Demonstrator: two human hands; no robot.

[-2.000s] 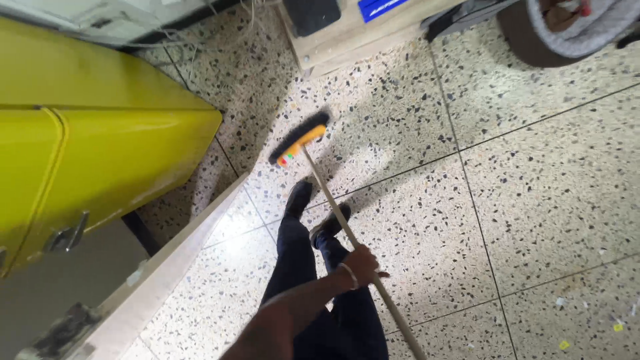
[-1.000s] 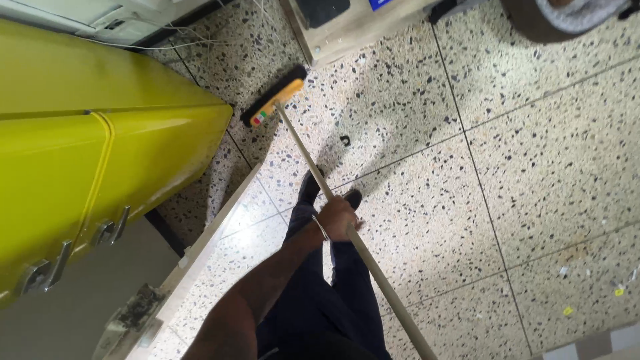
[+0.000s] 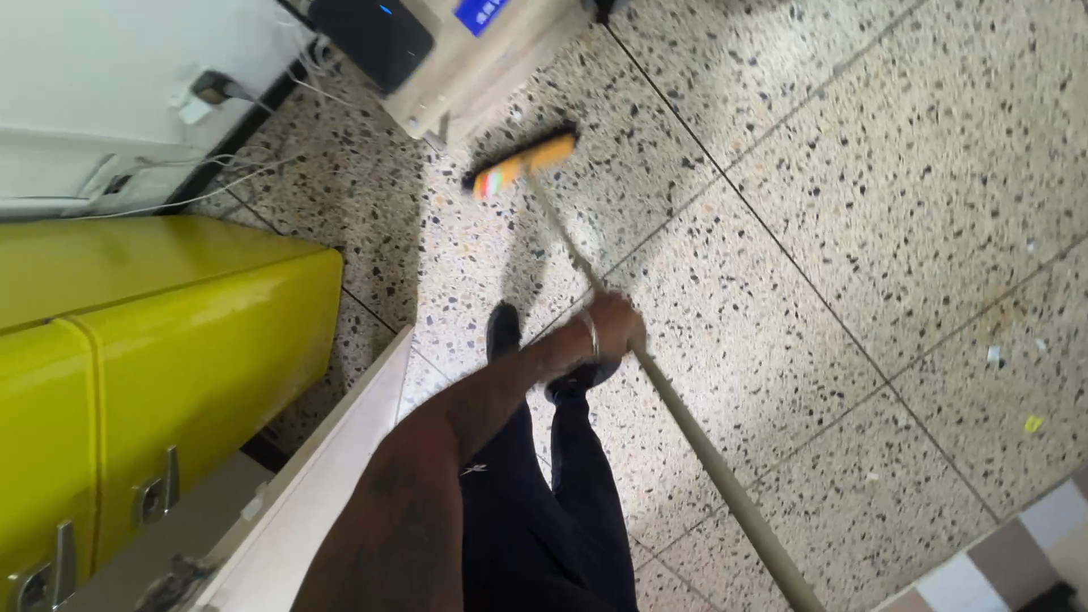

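My left hand [image 3: 616, 325], with a bracelet at its wrist, is closed around the long pale handle [image 3: 714, 467] of a push broom. The handle slants from the lower right edge of the view up to the broom head [image 3: 525, 163], an orange block with dark bristles and a multicoloured sticker. The head, slightly blurred, rests on or just above the speckled terrazzo floor [image 3: 816, 280], in front of my dark shoes. My right hand is out of view, and the handle's far end is cut off by the frame.
Yellow cabinet with metal latches [image 3: 170, 365] at left; beside it a pale board [image 3: 314, 476]. A wooden stand [image 3: 476, 72] holding a dark object [image 3: 374, 38] is just beyond the broom head. White cables [image 3: 229, 174] run near the wall. Small yellow scrap [image 3: 1033, 423] at right.
The broom head has swung from the left of the wooden stand's corner to the right of it. My left hand has stayed on the handle.
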